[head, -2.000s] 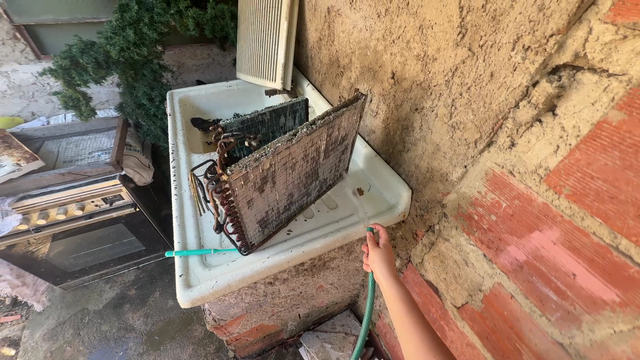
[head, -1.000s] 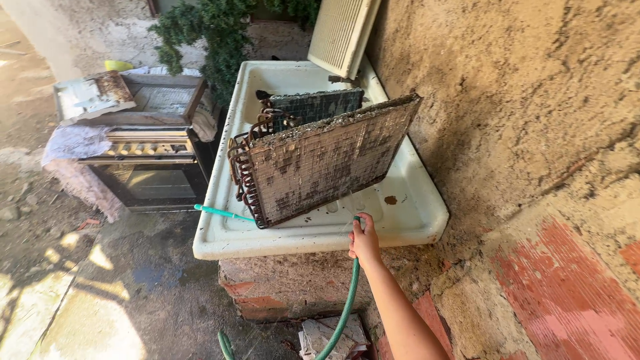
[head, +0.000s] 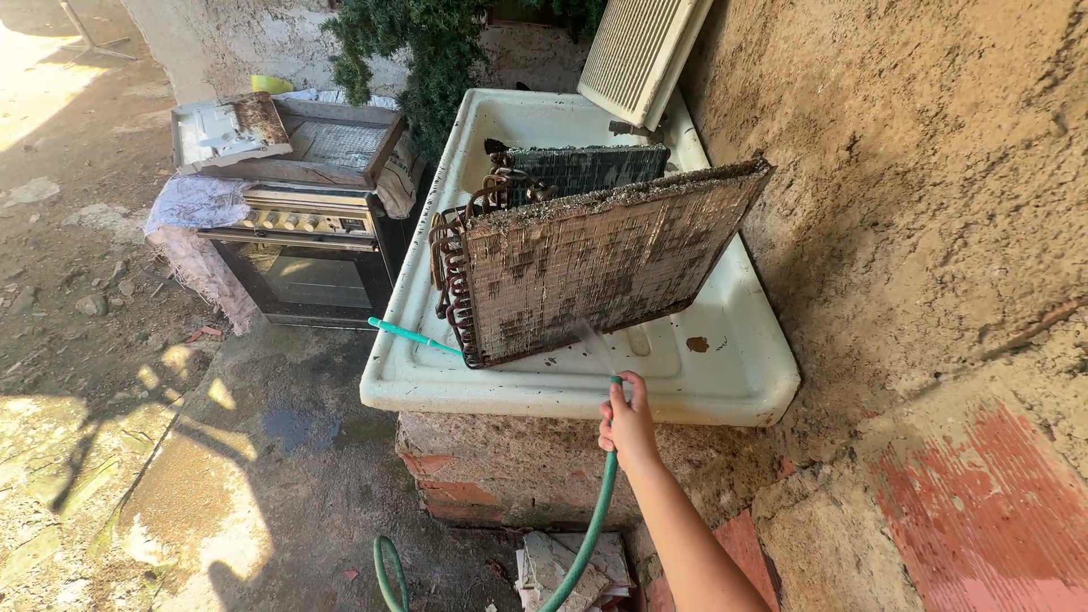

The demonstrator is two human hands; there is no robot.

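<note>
My right hand (head: 627, 421) grips a green garden hose (head: 600, 501) close to its end, and water sprays from it onto the lower edge of a dirty finned heat-exchanger coil (head: 595, 263). This coil leans upright in a white sink (head: 544, 399), its bent copper tubes at the left end. Behind it stands a second, darker finned coil (head: 595, 166). The teal handle (head: 412, 335) of some tool sticks out over the sink's left side, its far end hidden by the coil. My left hand is not in view.
A cream louvred panel (head: 637, 59) leans at the sink's back against a rough wall (head: 892, 170). Left stands an old oven (head: 314, 272) with a wooden frame (head: 340, 144) and cloth on it. Broken tiles (head: 569, 565) and a hose loop (head: 387, 569) lie below; a conifer (head: 399, 51) hangs behind.
The view has shifted, showing more ground at left. Water now visibly hits the front coil's lower edge. My right hand still holds the hose in front of the sink.
</note>
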